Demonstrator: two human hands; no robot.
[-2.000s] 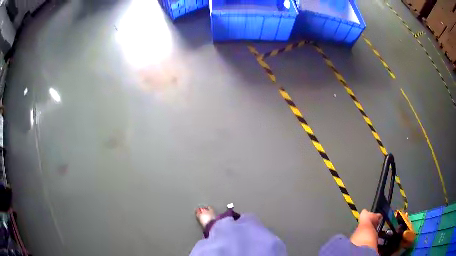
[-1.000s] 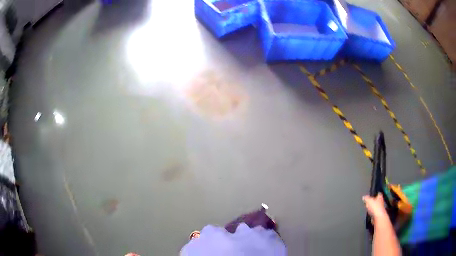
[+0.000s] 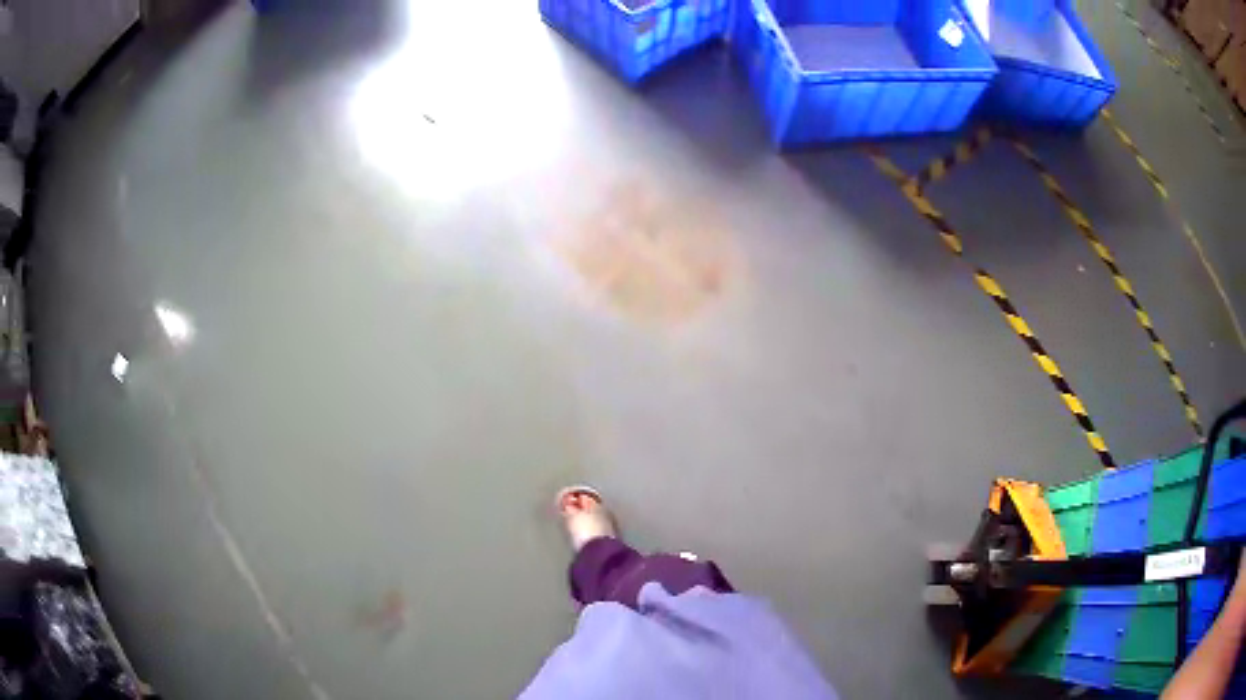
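The pallet truck (image 3: 1018, 574) is at the lower right, with an orange-yellow base and a black shaft bearing a white label. Its black loop handle (image 3: 1202, 479) runs up the right edge and is partly cut off. Green and blue striped crates (image 3: 1114, 636) lie beyond the base, under the shaft. My right forearm shows at the lower right corner beside the handle; my right hand is cut off by the picture's edge, so its hold cannot be seen. My left hand is not in view.
Large open blue totes (image 3: 881, 107) stand on the floor at the top right. Yellow-black hazard tape (image 3: 1018, 321) runs from them toward the truck. Wrapped dark and white items (image 3: 41, 513) line the left edge. Brown cartons (image 3: 1216, 34) stand at the top right corner.
The truck's handle has swung down to the right, and more of its base and the crates shows. My right hand, earlier on the handle, has passed out of the picture. The totes appear farther right.
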